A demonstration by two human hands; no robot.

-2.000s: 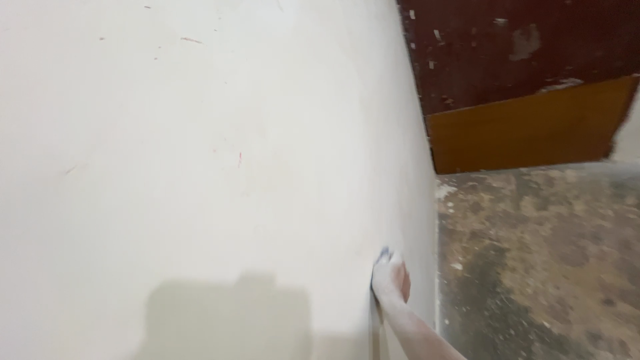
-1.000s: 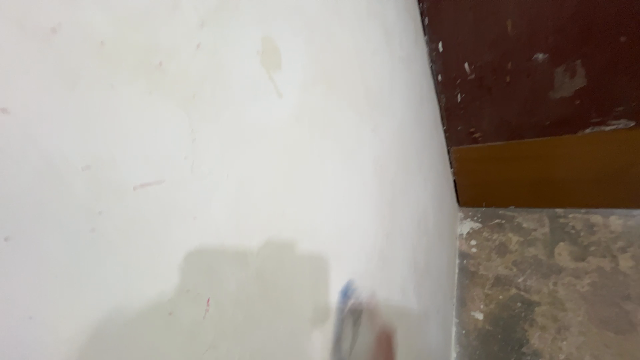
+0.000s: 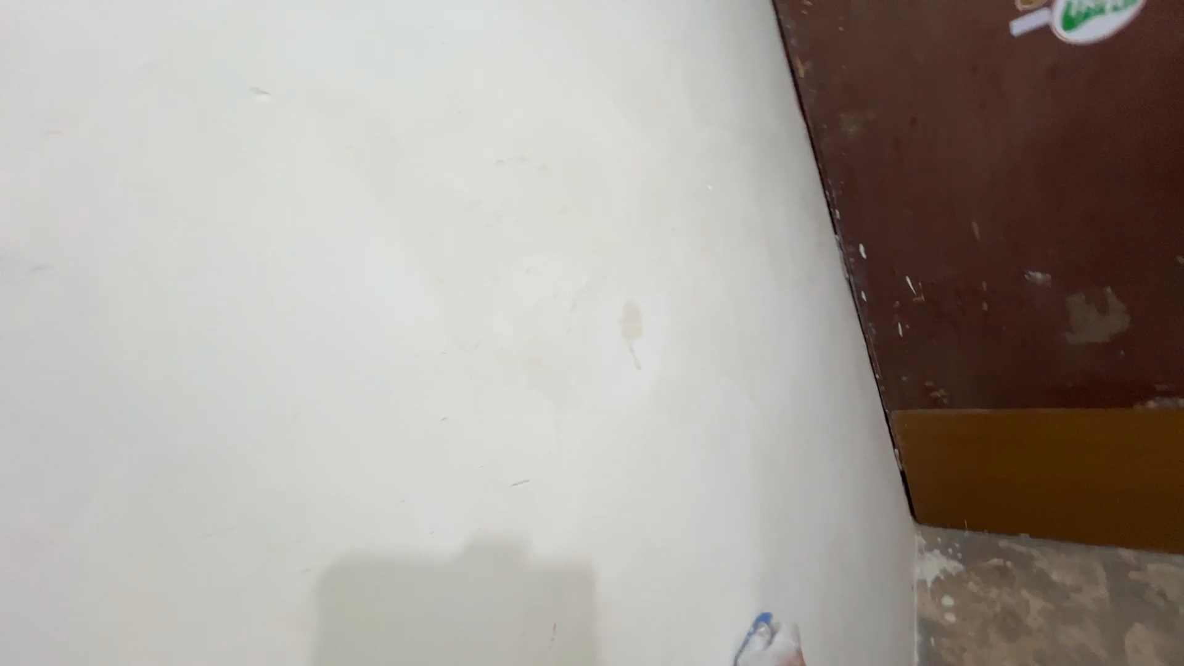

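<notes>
At the bottom edge, right of the middle, a small part of my right hand (image 3: 782, 645) shows, its fingers coated in white dust. The fingers are closed on a thin object with a blue edge (image 3: 761, 622), held against or close to the white wall (image 3: 416, 277); most of that object is cut off by the frame, so its kind cannot be told. The wall carries a beige stain (image 3: 632, 321) and some small scratches. My left hand is out of view.
A dark red-brown door (image 3: 999, 213) with paint flecks and a sticker (image 3: 1096, 14) stands at the right. Along its bottom runs an orange-brown panel (image 3: 1045, 472). Below lies a stained floor (image 3: 1054, 601) with white spatters. A shadow falls on the lower wall.
The view has shifted, with more of the door showing. My right hand and part of its forearm showed two seconds ago; now only the fingertips show at the bottom edge.
</notes>
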